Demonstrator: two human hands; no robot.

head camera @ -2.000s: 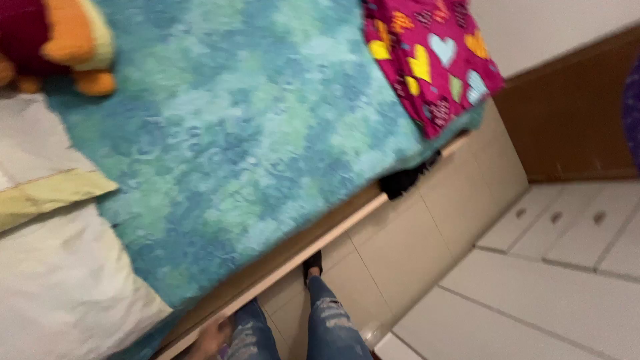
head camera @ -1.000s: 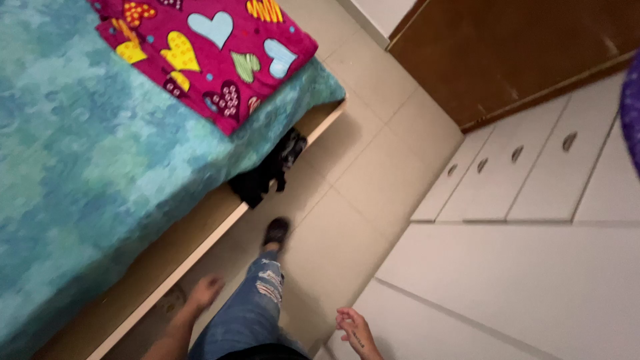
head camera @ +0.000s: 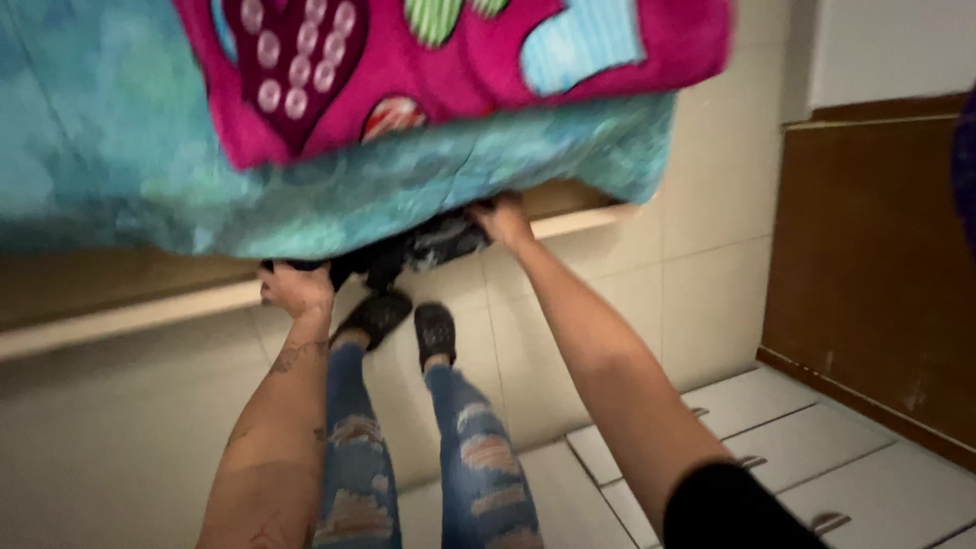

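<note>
A dark cloth (head camera: 450, 240) lies over the wooden bed rail (head camera: 137, 313), partly under the edge of a blue-green bedsheet (head camera: 343, 191). My left hand (head camera: 299, 290) is closed around the cloth's left end at the rail. At its right end my right hand (head camera: 503, 221) grips the cloth, with the fingertips partly hidden beside the sheet. On the bed, just above both hands, rests a folded magenta blanket (head camera: 457, 76) with a heart print.
White drawers (head camera: 823, 457) with metal handles stand at the lower right, next to a brown wooden panel (head camera: 869, 252). Below the rail is the tiled floor (head camera: 595, 313), where my feet in dark clogs (head camera: 436, 332) stand.
Both hands have moved up to the dark cloth at the bed rail and taken hold of it; one second ago they were apart from it. The view has come nearer to the bed's edge.
</note>
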